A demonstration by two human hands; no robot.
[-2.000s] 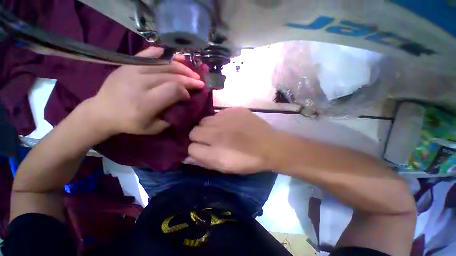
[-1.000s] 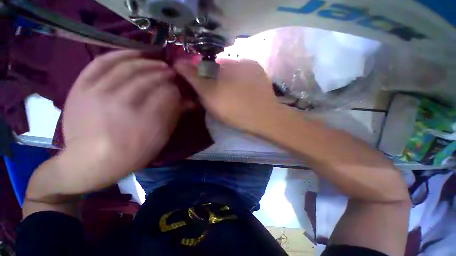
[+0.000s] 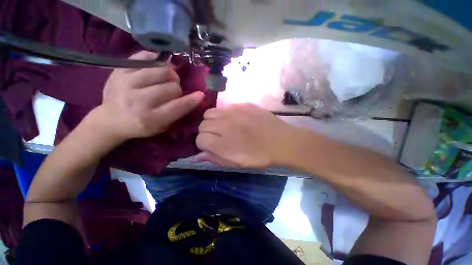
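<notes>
A maroon garment piece (image 3: 155, 150) lies on the table left of and under the needle area of the white sewing machine (image 3: 259, 20). My left hand (image 3: 147, 98) rests on the cloth, its fingertips gripping it close to the presser foot area, which is lit pinkish. My right hand (image 3: 240, 135) holds the cloth's right edge nearer to me, with its fingertips curled and partly hidden. A round grey metal knob (image 3: 216, 82) sits just above the cloth between my hands. The needle tip itself cannot be made out.
A curved dark metal arm (image 3: 77, 58) crosses the upper left. A clear plastic bag (image 3: 310, 88) with a white scrap is right of the needle. A grey-edged box (image 3: 422, 137) with a green packet is far right. Maroon cloth (image 3: 103, 222) and a blue bin (image 3: 32, 168) are lower left.
Since one second ago, my right hand has moved back from the needle area toward me. My left hand has shifted toward the needle and turned. The cloth edge now reaches my right fingertips.
</notes>
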